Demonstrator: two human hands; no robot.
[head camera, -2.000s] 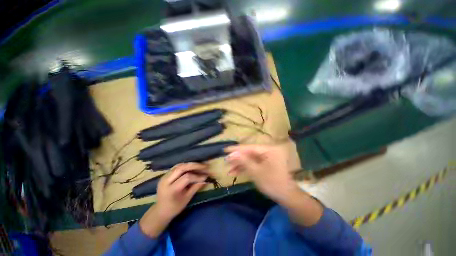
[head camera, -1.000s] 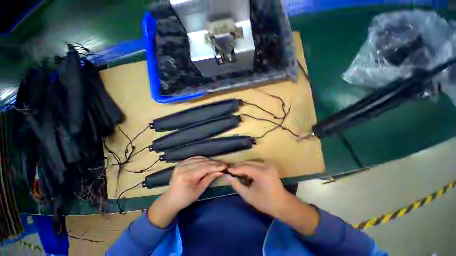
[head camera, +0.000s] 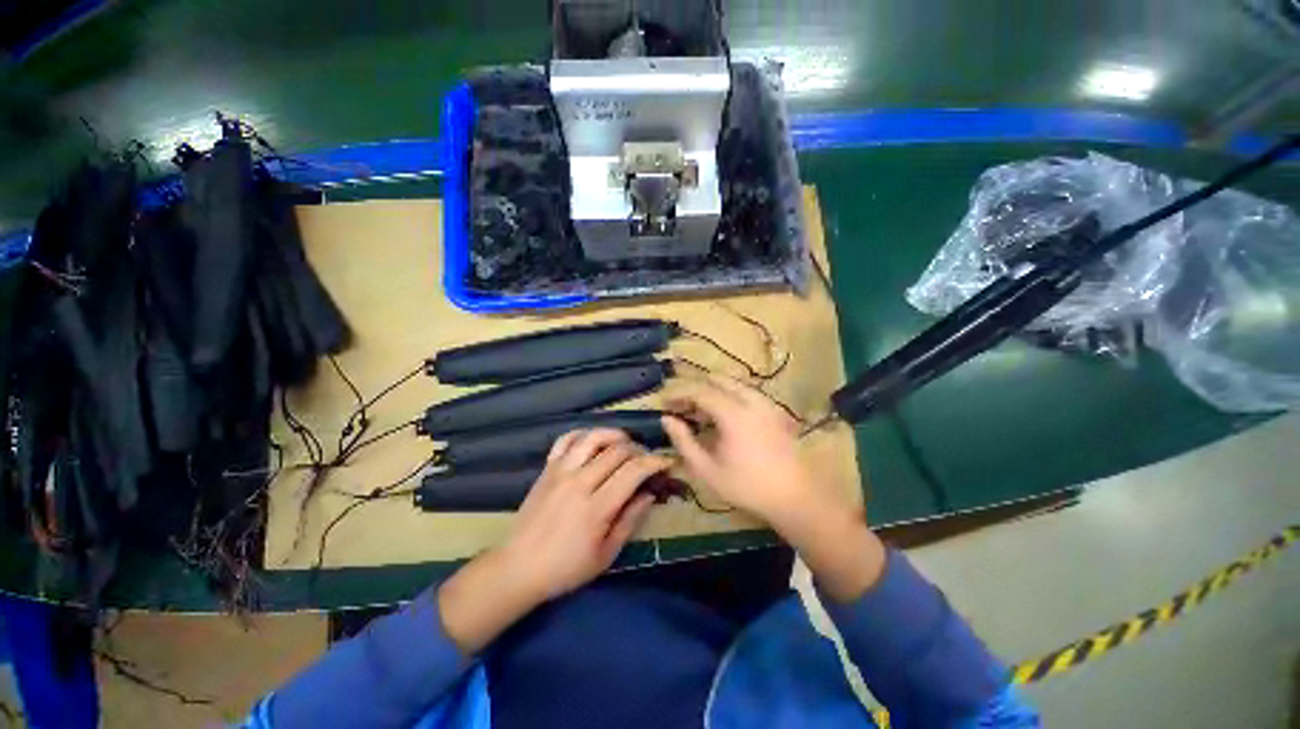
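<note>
Several slim black wired units lie side by side on the tan cardboard sheet (head camera: 378, 264), among them the top one (head camera: 549, 352) and the second one (head camera: 549, 397). My left hand (head camera: 592, 499) is over the right end of the nearest wired unit (head camera: 478, 490), fingers bent on it. My right hand (head camera: 741, 442) is beside it, its fingertips at the right end of the third wired unit (head camera: 535, 436). The fingers hide both unit ends, and I cannot tell whether a small part is pinched there. Thin lead wires run out from the unit ends.
A silver screw feeder (head camera: 642, 128) stands in the blue parts tray (head camera: 456, 214) behind the units. A black electric screwdriver (head camera: 948, 342) lies at the right, beside a clear plastic bag (head camera: 1027, 214). A heap of black wired units (head camera: 157, 342) is at the left.
My hands have parted slightly, and my right hand has moved up to the third unit's end. The nearest unit now lies closer alongside the others. The head view has shifted.
</note>
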